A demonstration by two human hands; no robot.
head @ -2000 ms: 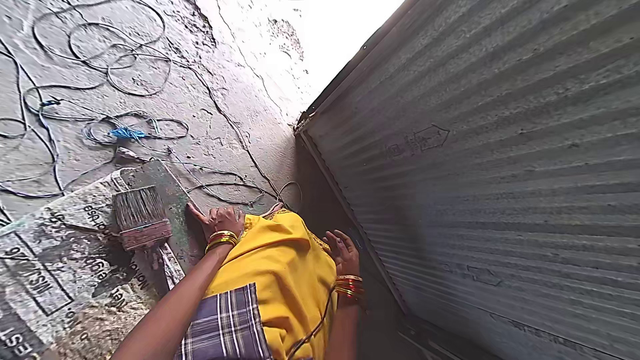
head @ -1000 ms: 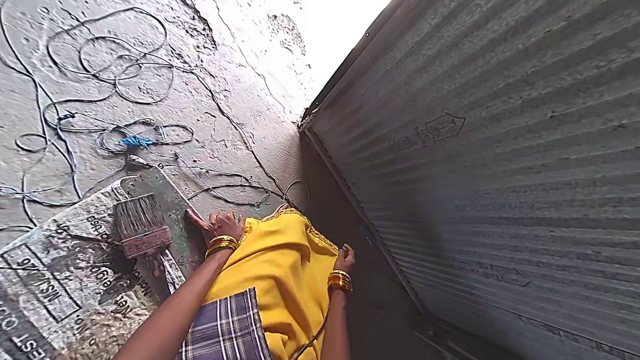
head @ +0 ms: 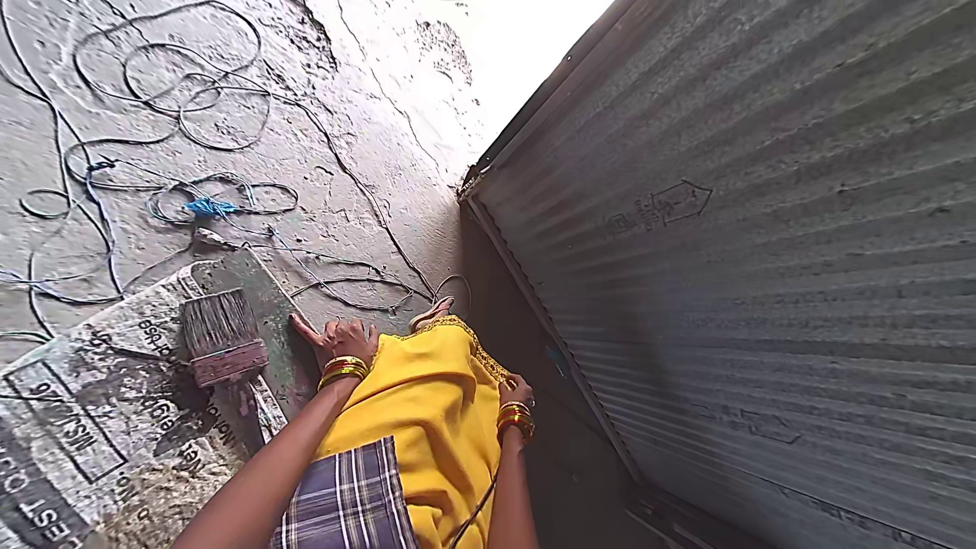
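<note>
My left hand (head: 347,341), with bangles at the wrist, lies against the edge of a paint-stained board (head: 280,320), one finger stretched along it; part of it touches yellow cloth. My right hand (head: 516,391) pinches the patterned hem of the yellow cloth (head: 427,381) at its right side. The cloth covers my legs, and a foot (head: 433,313) shows beyond its hem. A checked purple cloth (head: 347,499) lies over the yellow one. Left of my left hand, a wide paintbrush (head: 225,335) with dark bristles rests on the board and a printed sack.
Loops of thin cable (head: 191,91) spread over the rough concrete floor, with a blue tie (head: 210,207) around one coil. The printed sack (head: 69,427) fills the lower left. A corrugated metal sheet (head: 724,267) rises close on my right.
My right hand, earlier with its fingers spread beside the yellow cloth, has closed on its hem and drawn it to the right. My left hand has stayed near the board's edge.
</note>
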